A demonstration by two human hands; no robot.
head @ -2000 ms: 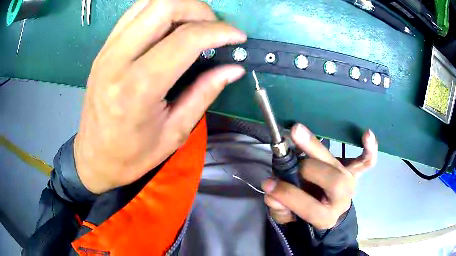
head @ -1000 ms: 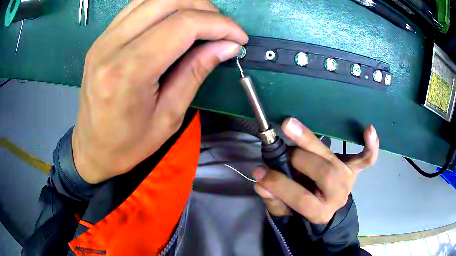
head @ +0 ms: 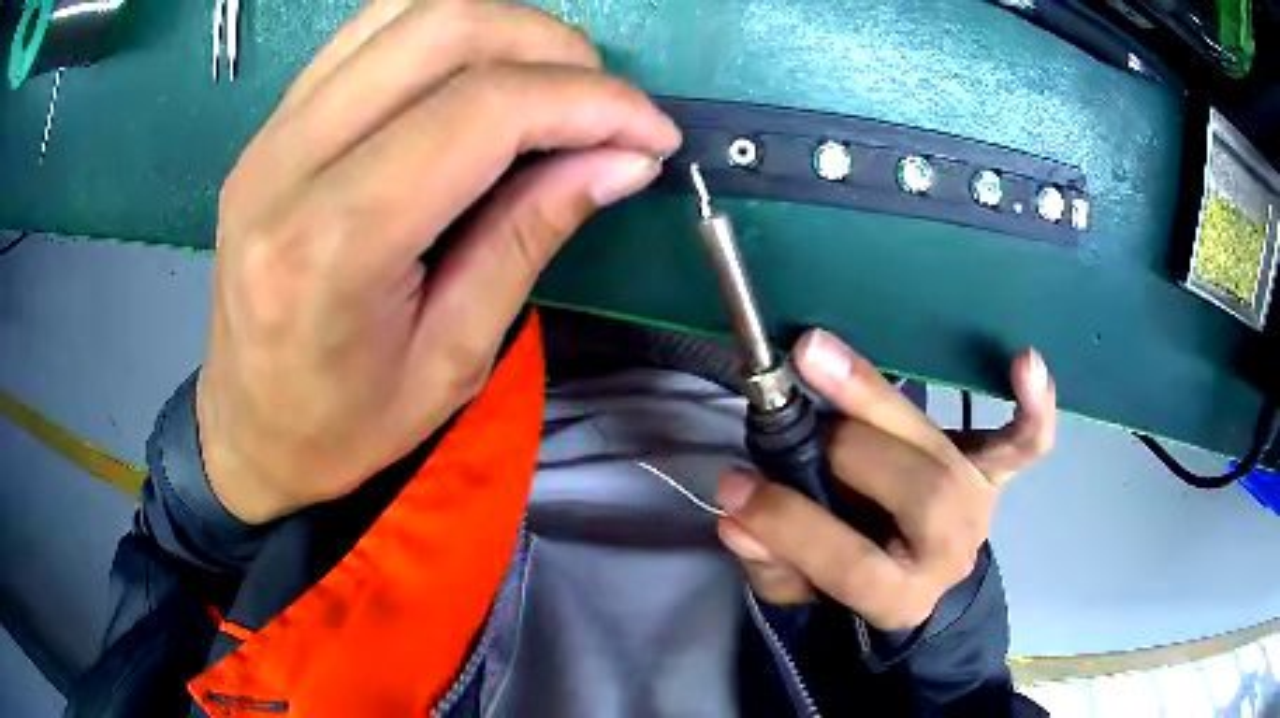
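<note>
The black strip [head: 786,157] lies on the green mat with a row of round silver-white discs [head: 831,161] and one small ring [head: 743,152]. My left hand [head: 372,239] covers its left end. Thumb and forefinger are pinched at a disc position, with a tiny bright edge between them; the rest of that disc is hidden. My right hand [head: 898,491] holds the soldering iron [head: 737,288] by its black grip, tip up beside the strip, just right of my left fingertips and not touching them. A thin solder wire [head: 684,488] sticks out from my right fingers.
A green-rimmed spool [head: 31,39] and slim tweezers [head: 226,35] are at the upper left. A tray with a yellow sponge [head: 1231,253] is at the right. Dark objects and a green item [head: 1232,35] are at the upper right. A black cord [head: 1193,484] hangs at the lower right.
My left thumb and forefinger have closed together at the strip. The iron tip moved left to a disc by the fingertips, then back a little right. The view has shifted slightly.
</note>
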